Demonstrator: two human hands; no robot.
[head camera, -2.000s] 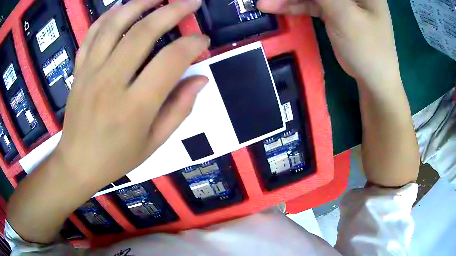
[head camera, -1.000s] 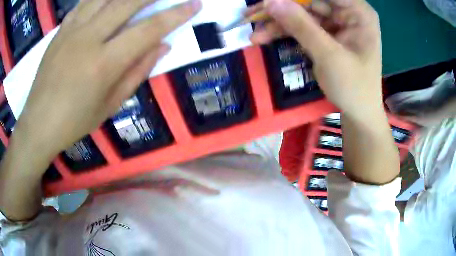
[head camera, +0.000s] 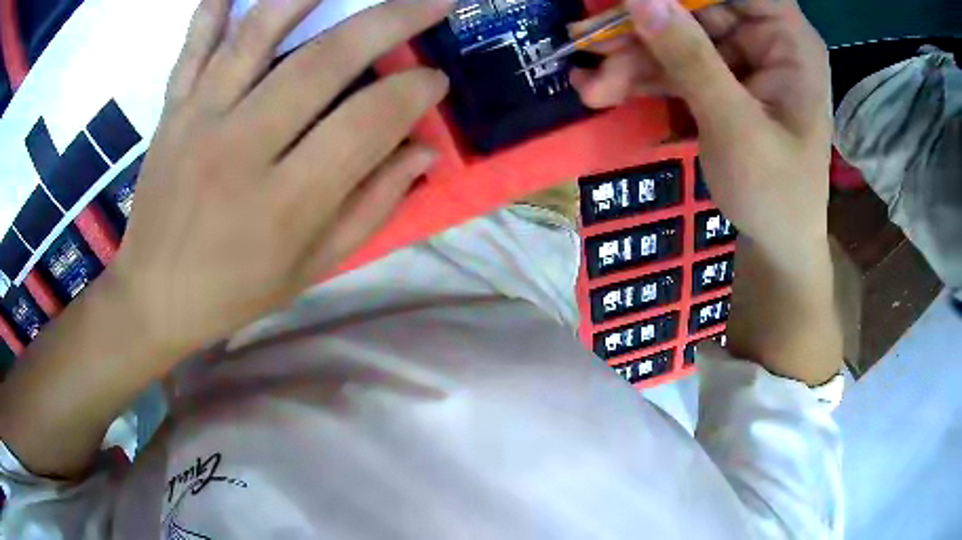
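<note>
My right hand (head camera: 728, 95) is closed around the tweezers (head camera: 601, 34), holding them by the orange grip. Their metal tips are over the silver socket area of a phone unit (head camera: 501, 111) in the red foam tray (head camera: 475, 188). No black piece can be made out at the tips. My left hand (head camera: 243, 158) lies spread over the tray, its fingertips near the phone's left edge. The white liner (head camera: 74, 74) lies at the left, partly under my left hand. It carries several black adhesive pieces (head camera: 114, 132).
A lower red foam tray with several phones (head camera: 636, 250) shows below the right end of the work tray. More phones (head camera: 72, 264) are at the far left, beside the liner. A grey-white sleeve (head camera: 907, 137) is at the right. Green bench top (head camera: 886, 19) shows at the upper right.
The view has shifted. The liner has moved left, uncovering the phone between my hands. The tweezers' tips have gone from beside a black piece on the liner to inside the phone.
</note>
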